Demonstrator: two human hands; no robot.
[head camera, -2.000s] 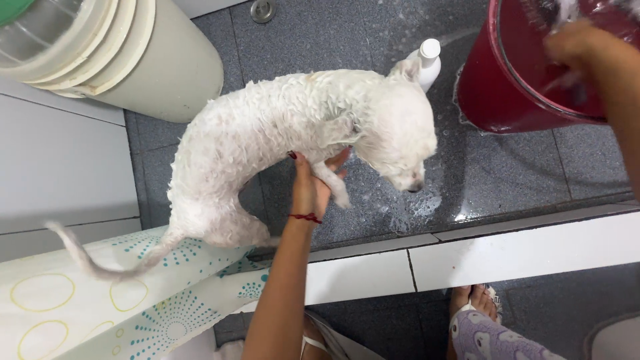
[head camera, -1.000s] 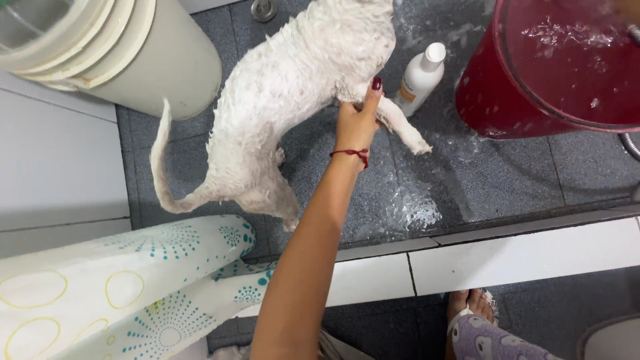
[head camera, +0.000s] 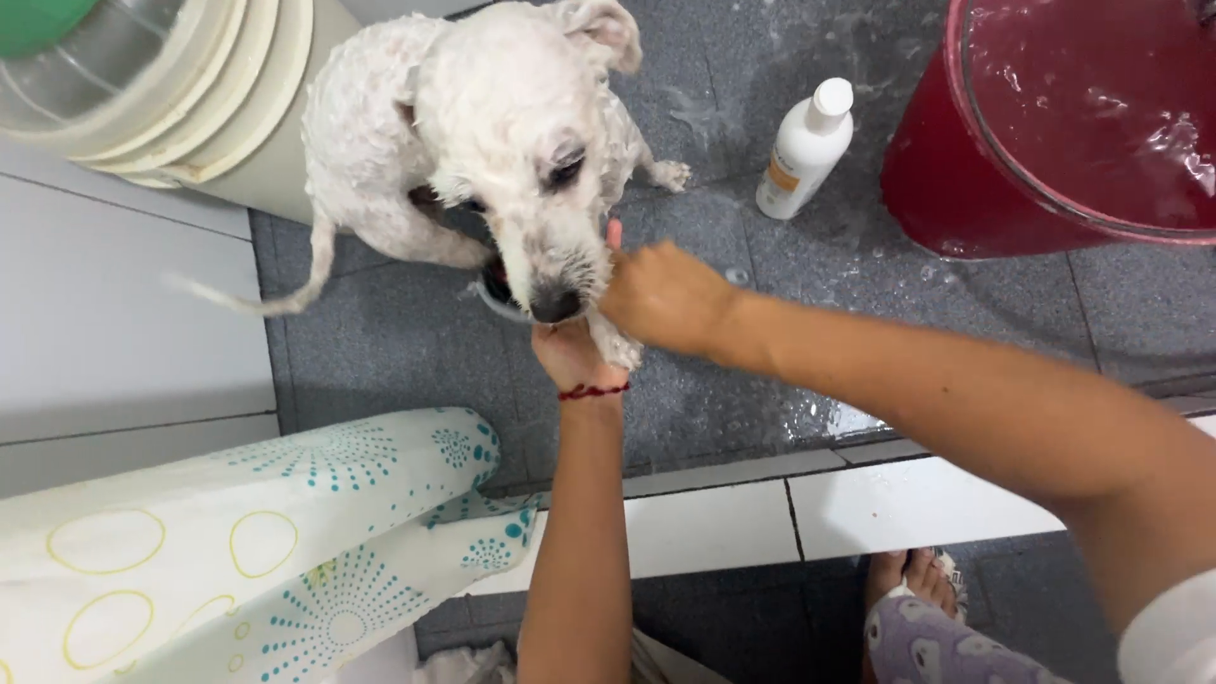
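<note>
A wet white dog (head camera: 513, 104) is on the grey tiled floor, its head lowered and its muzzle above my left hand (head camera: 575, 353). That hand, with a red cord at the wrist, reaches under the dog's muzzle; a front paw lies against it, and its fingers are mostly hidden. A round, grey-rimmed container (head camera: 503, 302) shows partly beneath the muzzle. Against the dog's chest and foreleg is my right hand (head camera: 665, 294), bent at the wrist; whether it grips the leg cannot be told. A white bottle with an orange label (head camera: 806, 150) stands upright beyond it.
A red tub of water (head camera: 997, 142) stands at the upper right, a large cream bucket (head camera: 256, 104) at the upper left. A patterned shower curtain (head camera: 313, 532) hangs at the lower left. A white-tiled ledge (head camera: 712, 529) crosses before my foot (head camera: 917, 575).
The dog has turned and lowered its head toward me, its body now nearer the cream bucket. My right hand has come from the red tub to the dog's foreleg. The grey-rimmed container has come into view.
</note>
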